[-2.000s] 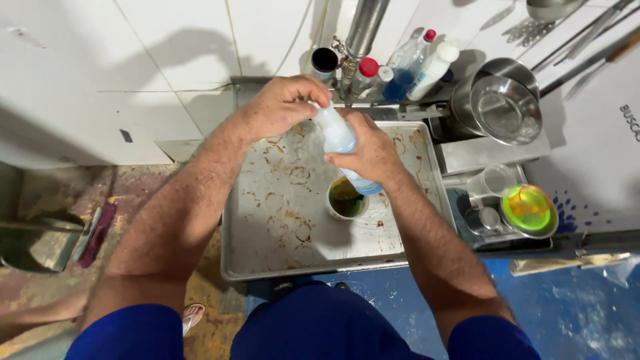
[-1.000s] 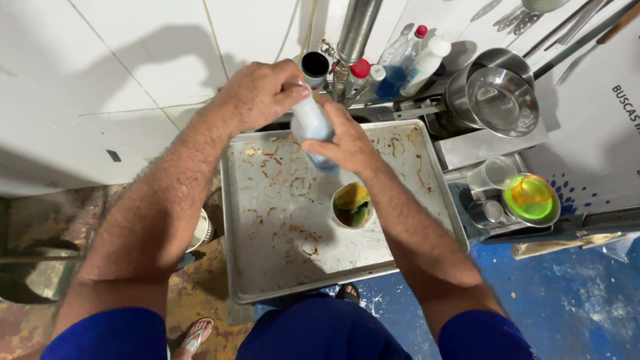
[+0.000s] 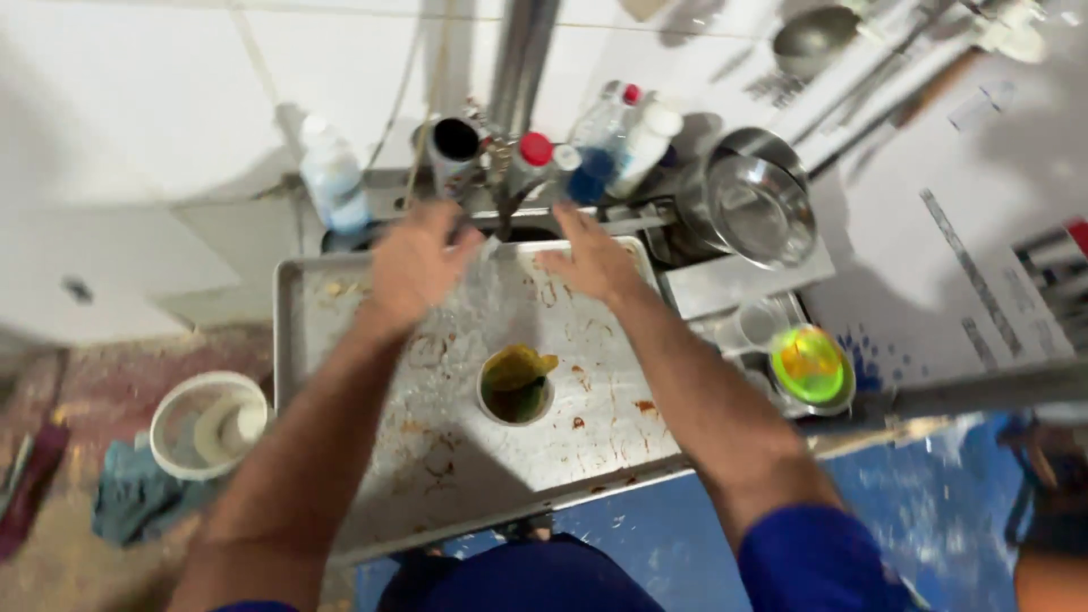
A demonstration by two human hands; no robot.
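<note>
My left hand (image 3: 421, 263) hovers above the back of a metal baking tray (image 3: 586, 425), blurred, with its fingers apart. Near the tray's back edge my right hand (image 3: 595, 255) is spread and holds nothing. Under the two hands, something clear and shiny like water or thin plastic shows on the tray; I cannot tell which. A white-rimmed cup (image 3: 514, 395) with yellow and dark green contents stands on the tray between my forearms. A translucent bottle with pale blue liquid (image 3: 334, 178) stands behind the tray's back left corner, apart from my left hand.
Behind the tray stand a dark-topped container (image 3: 455, 140), a red-capped bottle (image 3: 535, 151), a white bottle (image 3: 650, 140) and a metal pipe (image 3: 523, 68). Metal pots (image 3: 756, 204) and a green-yellow bowl (image 3: 812, 365) sit right. A white bucket (image 3: 208, 425) is lower left.
The pale blue bottle, held in both hands over the tray earlier, now stands at the back left, let go. Both hands are empty and apart, over the tray's back part.
</note>
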